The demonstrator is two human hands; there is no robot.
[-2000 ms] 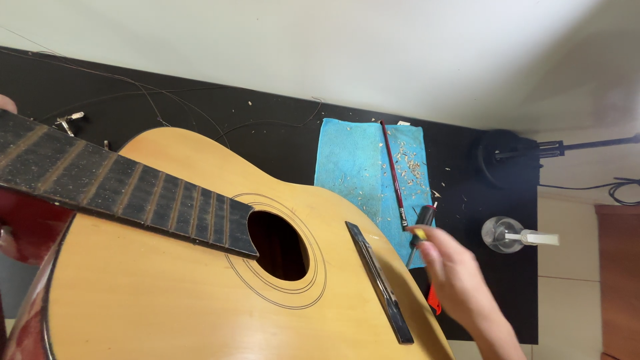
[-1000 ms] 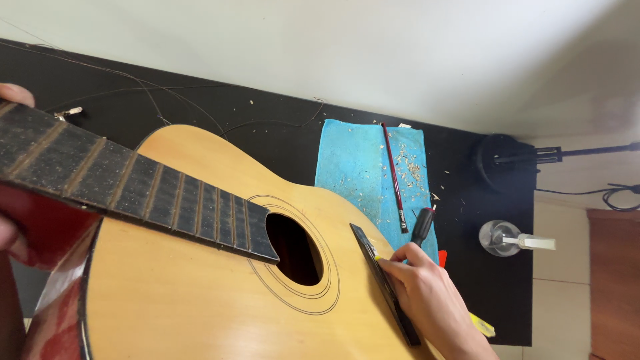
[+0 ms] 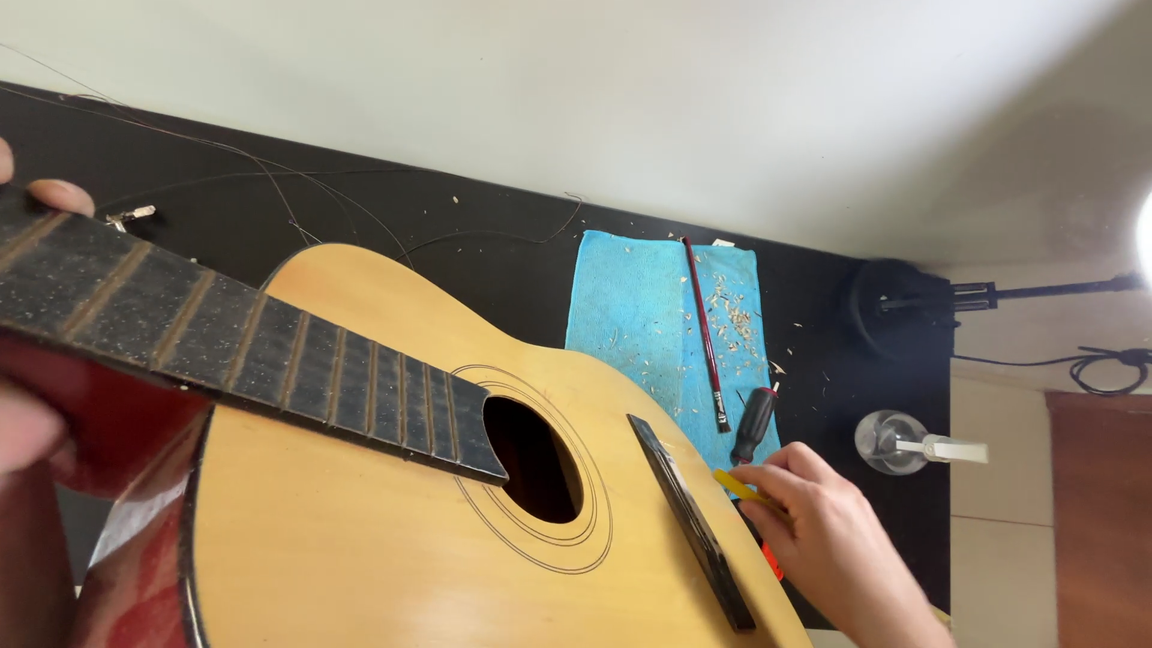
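An acoustic guitar with a pale top and red sides lies tilted across the view, without strings over its soundhole. White specks dot its dark fretboard. Around the neck at the left edge is my left hand, with fingertips showing over the far side. My right hand pinches a small yellow tool beside the guitar's lower edge, right of the bridge. Near those fingers, a black-handled screwdriver and a dark red brush lie on a blue cloth.
Wood-coloured shavings are scattered over the cloth and black table. Loose strings and a metal tuning part lie behind the neck. A lamp base and a clear spray bottle stand right. An orange-red object is partly hidden.
The screwdriver, in my right hand two seconds ago, now lies on the cloth. My right hand has moved off the bridge area to the guitar's edge, holding the yellow tool.
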